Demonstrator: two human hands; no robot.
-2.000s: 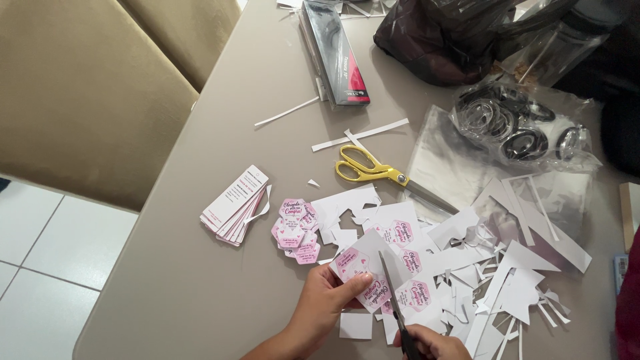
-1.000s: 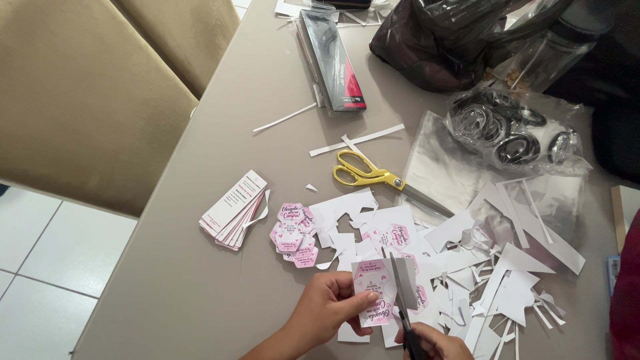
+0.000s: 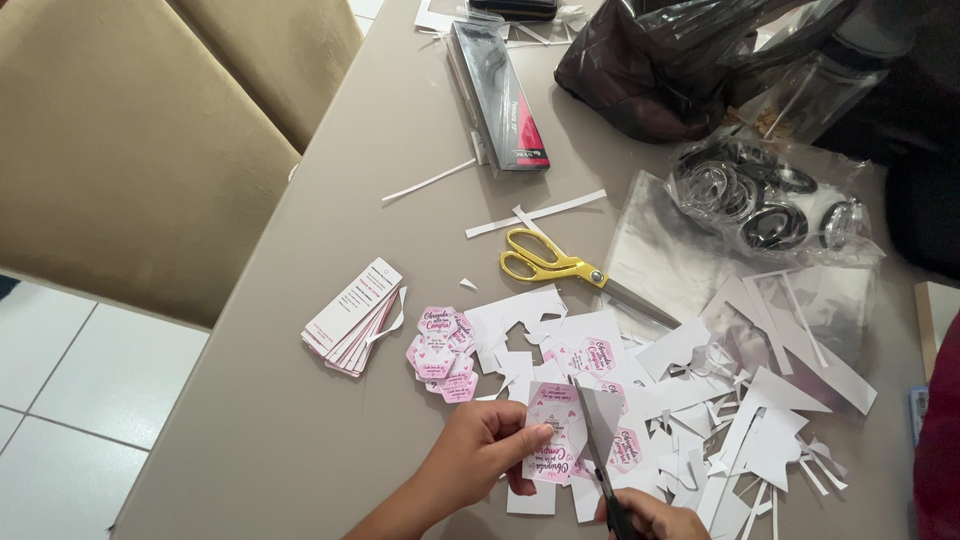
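Observation:
A pink and white printed paper card (image 3: 551,439) is pinched between the thumb and fingers of my left hand (image 3: 491,446). Black-handled scissors (image 3: 596,442) are in my right hand (image 3: 652,516), their blades at the card's right side. Beneath both hands lie printed sheets and white paper offcuts. Just left of them is a small pile of cut pink hexagonal cards (image 3: 442,352). Farther left sits a fanned stack of white printed tags (image 3: 352,315). Yellow-handled scissors (image 3: 551,262) rest on the table beyond the sheets, their blades pointing to the lower right.
Paper scraps (image 3: 757,442) spread across the right of the table (image 3: 247,420). Behind them are a clear bag of black rings (image 3: 772,199), flat plastic sleeves (image 3: 652,225), a black plastic bag (image 3: 637,75) and a scissors box (image 3: 499,97). Beige upholstered chairs (image 3: 127,142) stand at the left.
The card in my left hand has turned from a slant to nearly upright, with the scissors blades now along its right side. The piles and the yellow-handled scissors have stayed in place.

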